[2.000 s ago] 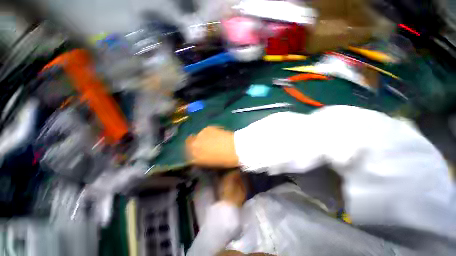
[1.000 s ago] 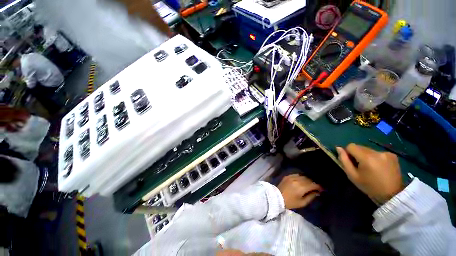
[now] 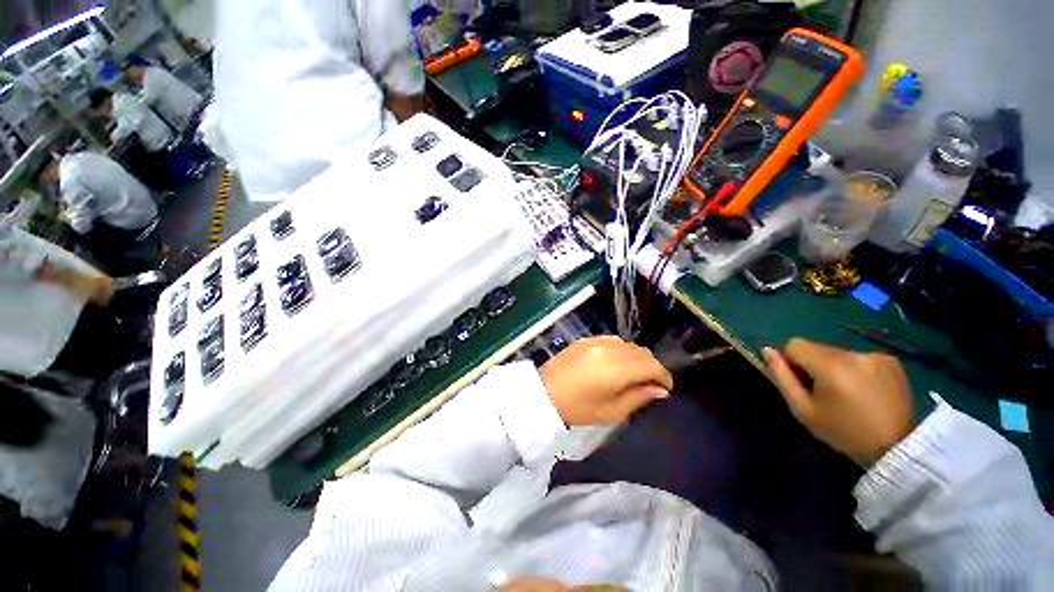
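My left hand [image 3: 607,379] is in front of the bench edge, fingers curled inward; nothing shows in it, but the palm side is hidden. My right hand [image 3: 853,396] is at the edge of the green mat, thumb apart from the bent fingers, with nothing visible in it. A thick white foam stack [image 3: 381,249] carries dark watch units in rows on the left. More dark watch units [image 3: 437,349] lie in a line on the green surface beside it. A small part of a tray [image 3: 559,343] shows below the bench edge, mostly hidden by my left hand and sleeve.
An orange multimeter [image 3: 777,123], white cables [image 3: 624,174], a clear cup [image 3: 837,228], a dark watch case [image 3: 770,272], gold-coloured parts [image 3: 830,278] and a blue square [image 3: 869,296] are at the back right. A person in a white coat [image 3: 295,98] stands behind the foam stack.
My left hand has moved up and left, and its sleeve now covers most of the lower tray. My right hand has stayed near the mat edge. The standing person shows more clearly.
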